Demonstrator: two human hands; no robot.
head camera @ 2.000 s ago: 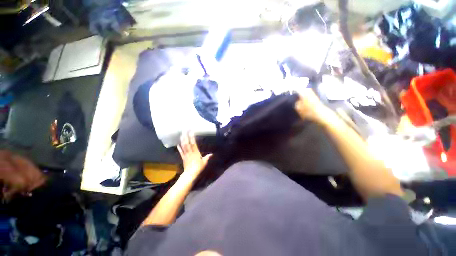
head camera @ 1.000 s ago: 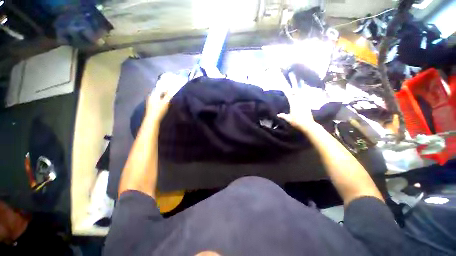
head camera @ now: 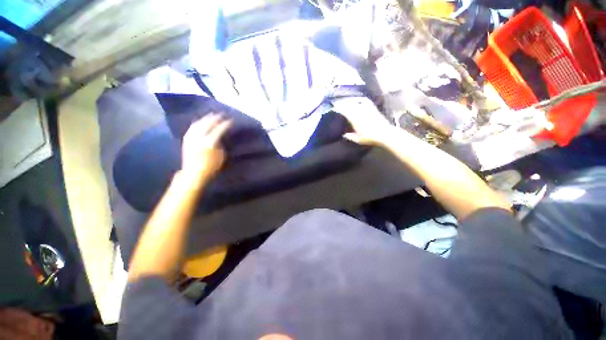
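Observation:
A garment [head camera: 246, 143] lies over a rounded dark blue-grey pad [head camera: 141, 166] on the grey padded table. Its near part is dark cloth; its far part shows white with dark stripes, and a white point folds down in the middle. My left hand [head camera: 204, 143] rests on the dark cloth at the left, blurred, fingers bent; its grip cannot be told. My right hand [head camera: 362, 125] is at the right end of the garment, with the fingers at the fold of dark and white cloth. No iron can be made out.
Red-orange slotted baskets [head camera: 525, 60] stand at the back right, with a pale wrapped line before them. Cluttered cloth and glare lie right of the garment. The table's pale wooden edge [head camera: 83, 199] runs along the left. Orange-handled scissors [head camera: 46, 262] lie on the dark side table.
The bunched dark garment is now spread over the pad, with its striped white side showing at the back. My left hand has moved onto the cloth. The view has turned toward the right.

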